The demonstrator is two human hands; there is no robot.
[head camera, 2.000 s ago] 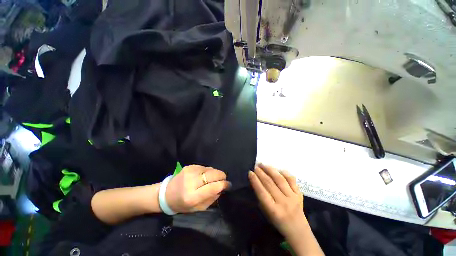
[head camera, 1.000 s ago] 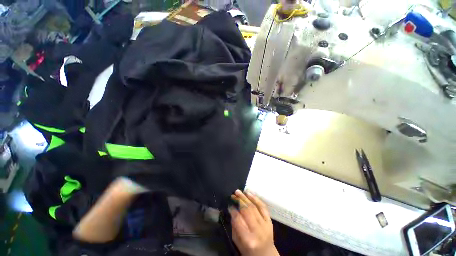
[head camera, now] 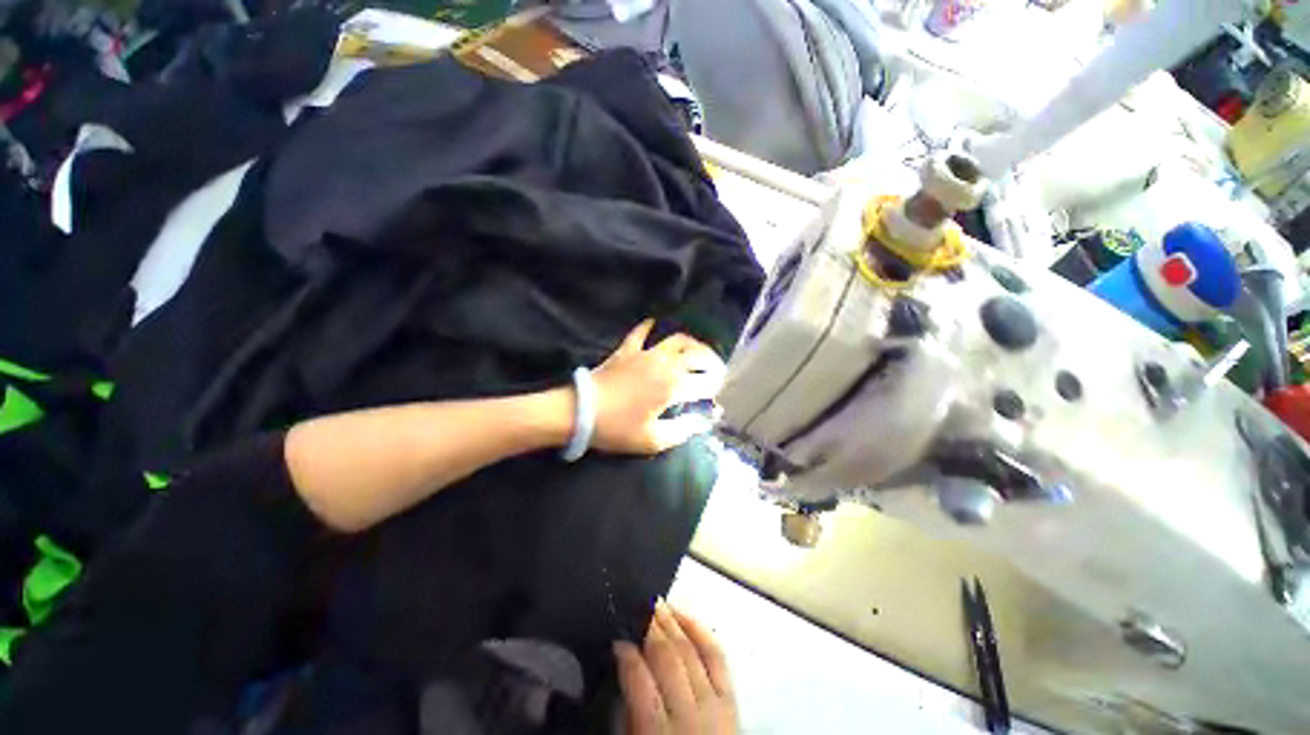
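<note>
A large black garment (head camera: 431, 273) lies bunched over the table left of the machine and spills towards the lap. The cream-white sewing machine head (head camera: 991, 388) stands on the right, its needle area lit and partly hidden. My left hand (head camera: 654, 391), with a pale band at the wrist, reaches over the cloth to the lit spot beside the machine head; its fingertips are hard to see, and I cannot tell if they grip. My right hand (head camera: 678, 672) lies on the garment's right edge at the bottom, partly cut off, its fingers extended over the cloth edge.
Black thread snips (head camera: 984, 653) lie on the machine bed. Behind are a grey cloth bundle (head camera: 769, 79), a brown flat piece (head camera: 520, 49) and a blue object with a red patch (head camera: 1185, 273). Black cloth with green pieces (head camera: 52, 577) lies at the left.
The view has shifted to show more behind the machine. My left hand has moved from the near cloth up to the needle area. My right hand stays at the garment's near right edge.
</note>
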